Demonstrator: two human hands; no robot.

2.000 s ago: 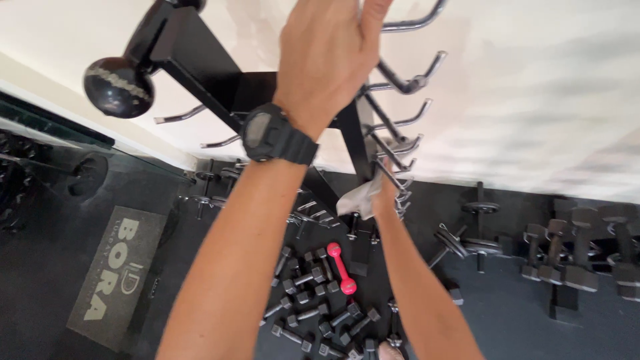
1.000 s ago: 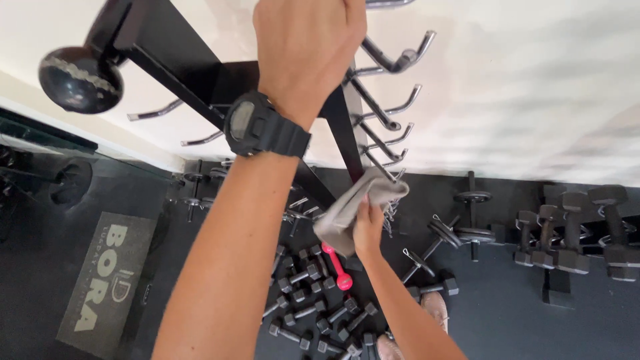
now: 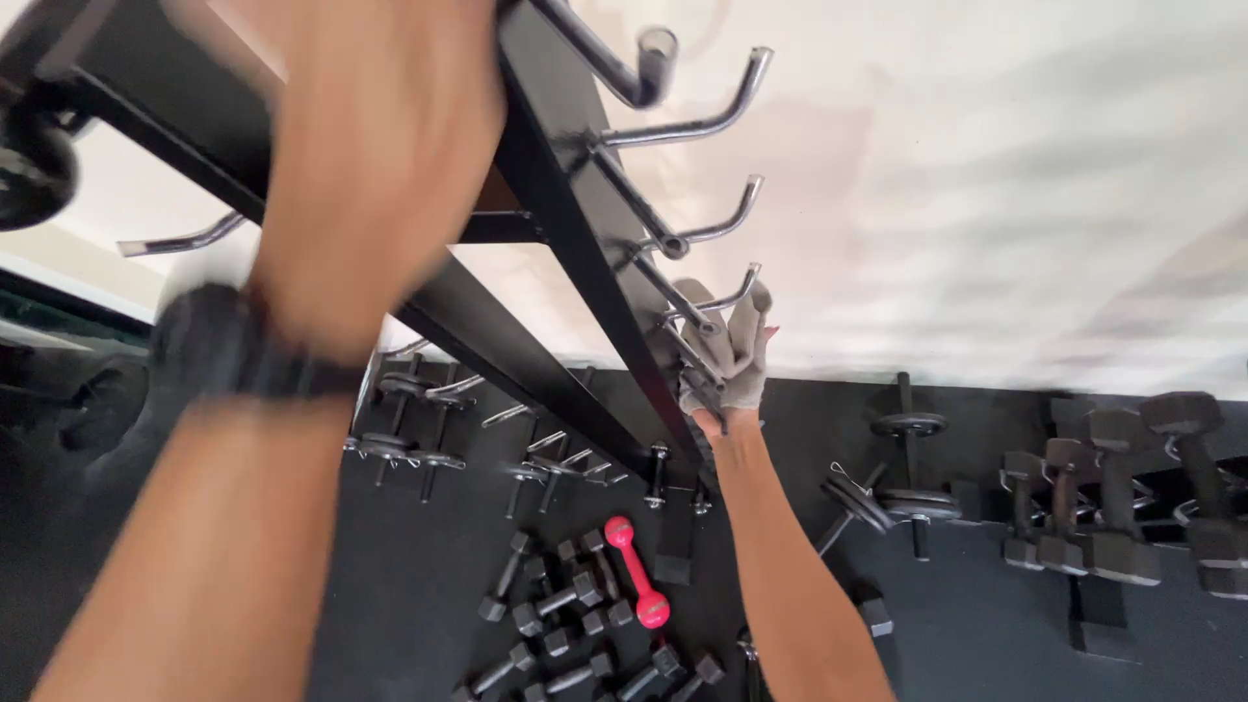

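A black metal rack (image 3: 575, 263) with chrome hooks (image 3: 692, 127) rises in front of me against a pale wall. My left hand (image 3: 380, 136), blurred and with a black watch (image 3: 253, 341) at its wrist, is at the upper part of the rack; its fingers are out of sight, so its grip cannot be told. Lower down, at the rack's right side, my right hand (image 3: 726, 414) holds a grey cloth (image 3: 731, 346) against the lower hooks. The cloth covers most of its fingers.
Dark hex dumbbells (image 3: 561, 600) and a pink dumbbell (image 3: 637, 573) lie on the black floor below. Loaded short bars (image 3: 910, 458) and larger dumbbells (image 3: 1116, 497) are at the right. A black ball-shaped end (image 3: 29, 175) sticks out at the upper left.
My right hand has moved up with the grey cloth to the lower hooks since a second ago. The view has shifted closer to the rack.
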